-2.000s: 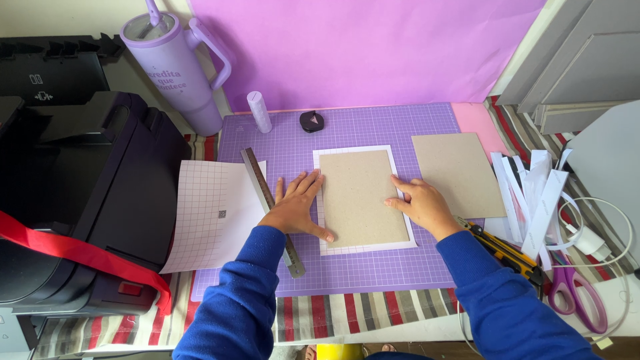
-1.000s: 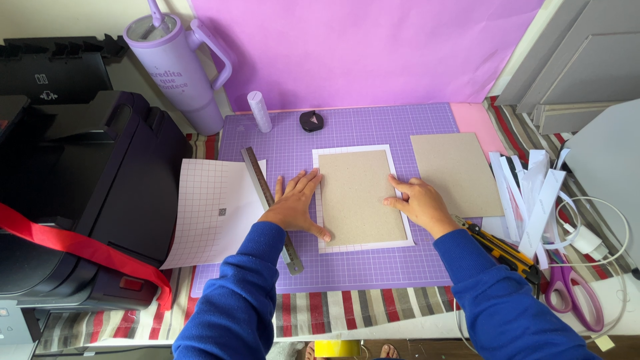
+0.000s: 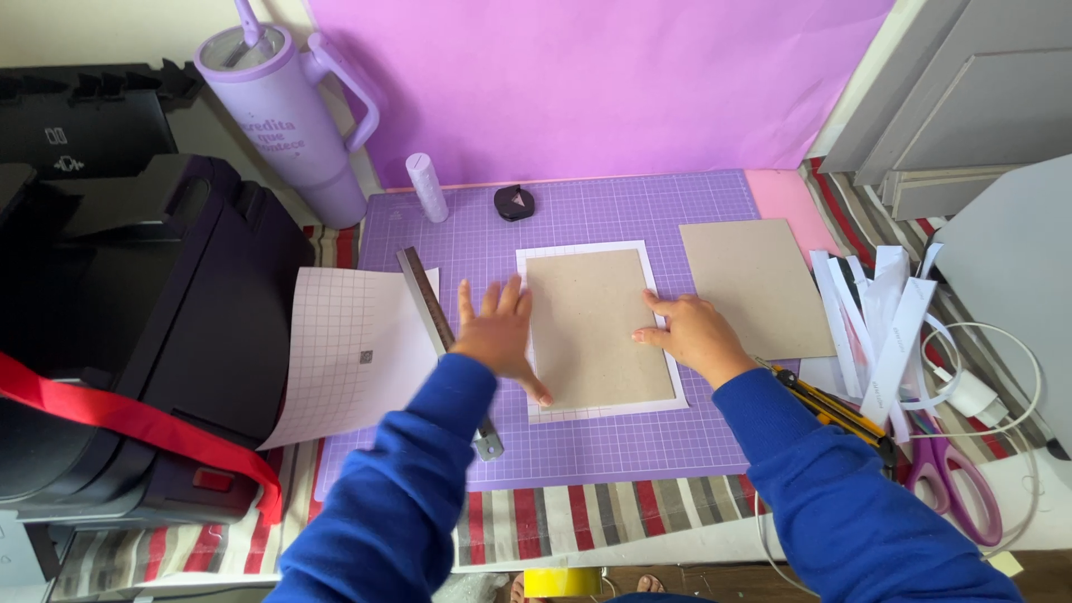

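Observation:
A grey-beige chipboard sheet [image 3: 596,327] lies on a slightly larger white paper sheet [image 3: 586,246], whose edges show around it, on the purple cutting mat [image 3: 586,456]. My left hand [image 3: 496,335] rests with spread fingers along the board's left side, thumb at its lower left corner. My right hand [image 3: 695,331] touches the right edge with thumb and index finger. A metal ruler [image 3: 427,301] runs under my left wrist, over a grid-printed sheet [image 3: 352,343]. A second chipboard [image 3: 754,285] lies at the right.
Behind are a glue stick [image 3: 427,188], a black corner punch [image 3: 513,203] and a purple tumbler [image 3: 285,117]. A black printer [image 3: 142,335] with red ribbon [image 3: 151,419] stands left. Paper strips [image 3: 888,335], yellow-black cutters [image 3: 829,402], purple scissors [image 3: 955,477] and a white charger [image 3: 976,398] lie right.

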